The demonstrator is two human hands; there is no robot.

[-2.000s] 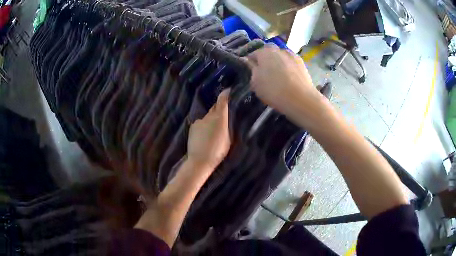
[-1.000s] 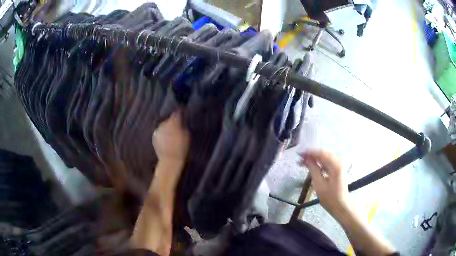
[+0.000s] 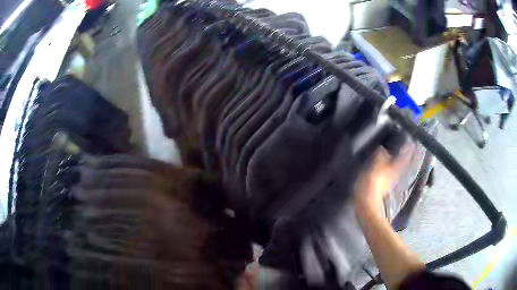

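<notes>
Dark grey jackets (image 3: 227,107) hang packed along a dark garment rail (image 3: 456,167). A white hanger hook (image 3: 386,106) stands out on the rail near the end of the row. My right hand (image 3: 378,181) is blurred, below this hook against the last garments; its grip is unclear. A small skin-coloured part of my left hand (image 3: 248,277) shows at the bottom edge, low beside the jackets; its fingers are not clear. The nearest jackets are smeared by motion.
A second row of dark garments (image 3: 127,209) hangs at the lower left. The rack's elbow corner (image 3: 498,225) juts out at the right. Behind are a blue bin (image 3: 403,99), a table (image 3: 385,48) and a chair with a wheeled base. Yellow lines mark the grey floor.
The view has shifted, showing more of the left garment row. My right hand has moved from beside the rack to the end jackets. My left hand has dropped from the jackets to the bottom edge.
</notes>
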